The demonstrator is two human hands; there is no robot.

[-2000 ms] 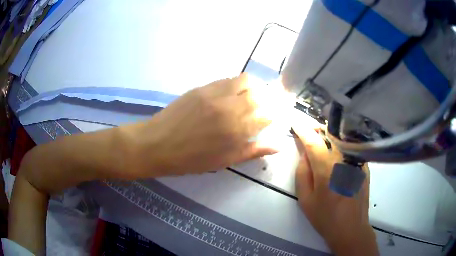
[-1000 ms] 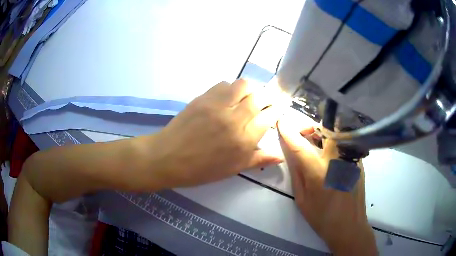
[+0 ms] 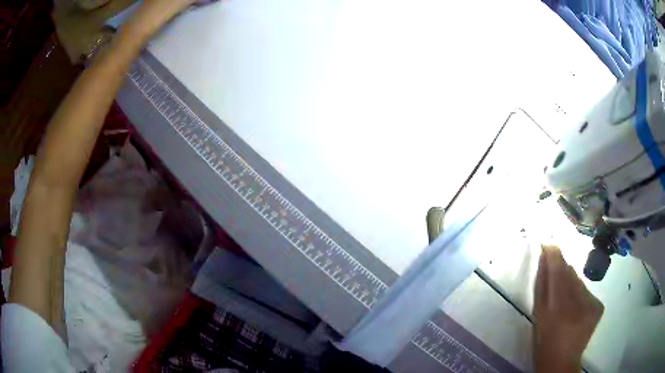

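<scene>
A light blue garment piece (image 3: 419,291) lies slantwise from the machine bed over the grey table edge, its lower end past the edge. Its upper end fades into lamp glare. My right hand (image 3: 565,309) rests on the bed right of the piece, fingertips close together below the needle area; what is under them is hidden. My left arm stretches to the far upper left; my left hand (image 3: 191,4) is mostly cut off by the top edge. The white machine head (image 3: 620,138) with blue stripe stands at the right, beside a dark knurled knob (image 3: 598,264).
A pile of blue pieces (image 3: 609,33) lies behind the machine at the upper right. A blue strip (image 3: 125,16) shows at the far upper left. A ruler edge (image 3: 255,193) runs along the table front. White cloth (image 3: 102,299), red-edged dark plaid cloth (image 3: 226,342) and blue fabric (image 3: 255,284) are below.
The view has shifted. My left hand has left the needle area for the far left. My right hand is lower, clear of the knob. The long blue strip on the left no longer shows there.
</scene>
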